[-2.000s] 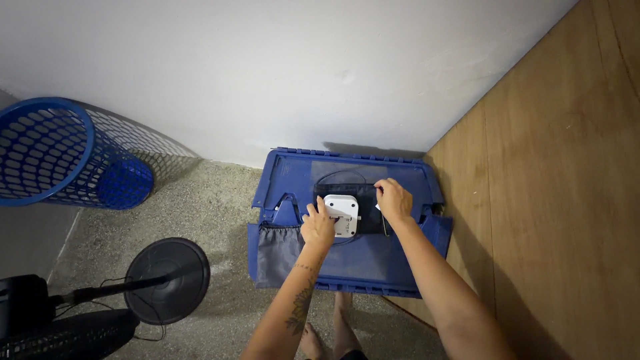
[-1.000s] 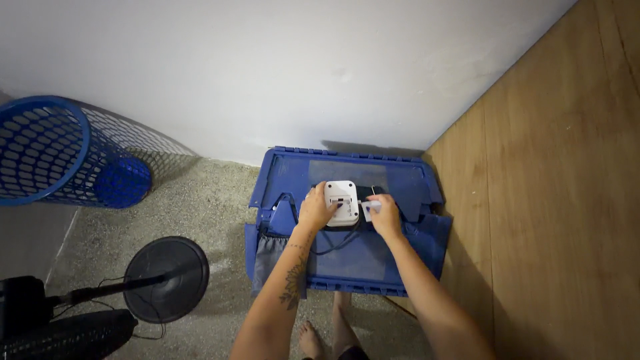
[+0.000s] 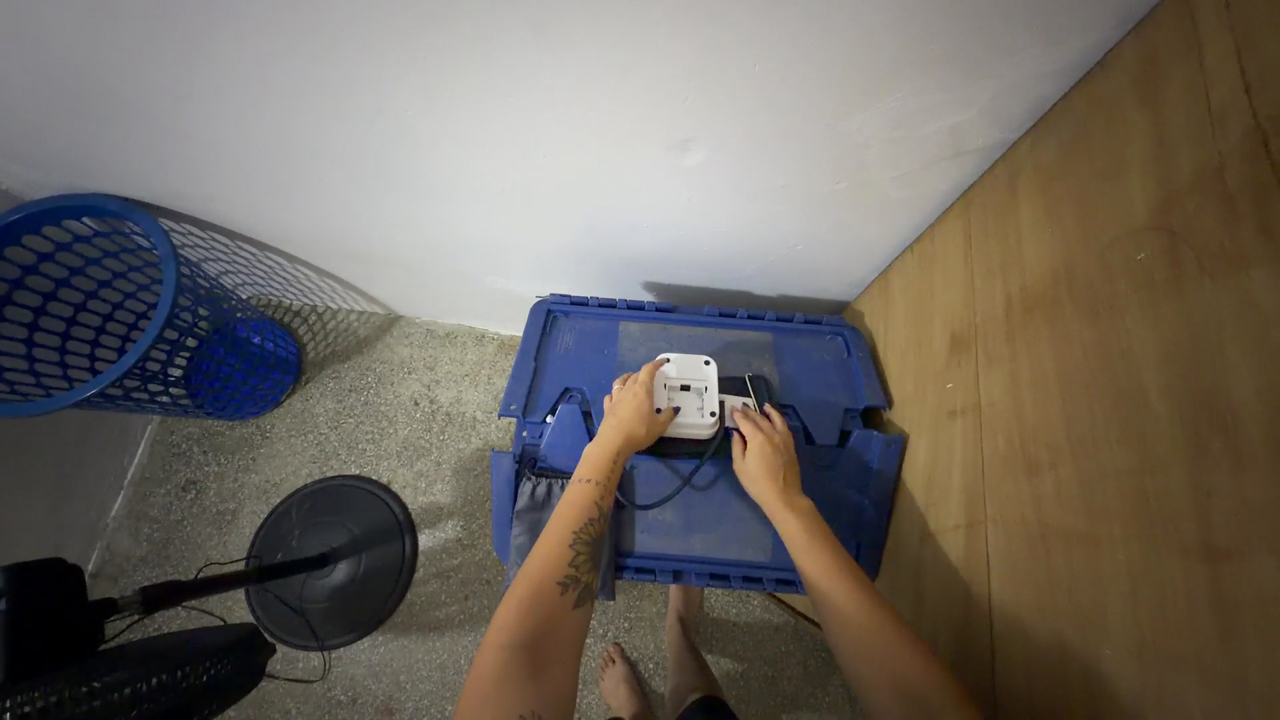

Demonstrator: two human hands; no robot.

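Note:
My left hand (image 3: 636, 408) grips the left side of a white plastic device (image 3: 687, 372), a rounded square with a recessed compartment facing up. Just right of the device, my right hand (image 3: 765, 450) holds a small flat white cover (image 3: 737, 408) between its fingers, with a thin light-coloured rod (image 3: 752, 390) beside them. Under the device lies a dark item, mostly hidden. A dark cord (image 3: 660, 503) loops below it. All of this is over the lid of a blue plastic storage crate (image 3: 700, 545).
A grey drawstring pouch (image 3: 535, 515) lies at the crate's left edge. On the floor to the left are a blue perforated plastic basket (image 3: 170, 300) and a stand fan's round black base (image 3: 350, 560). A white wall (image 3: 600, 150) and a wooden panel (image 3: 1100, 350) border the crate.
The white cover now shows in my right hand, beside the device; two seconds ago that hand was farther right. The compartment in the device is more exposed than one second ago.

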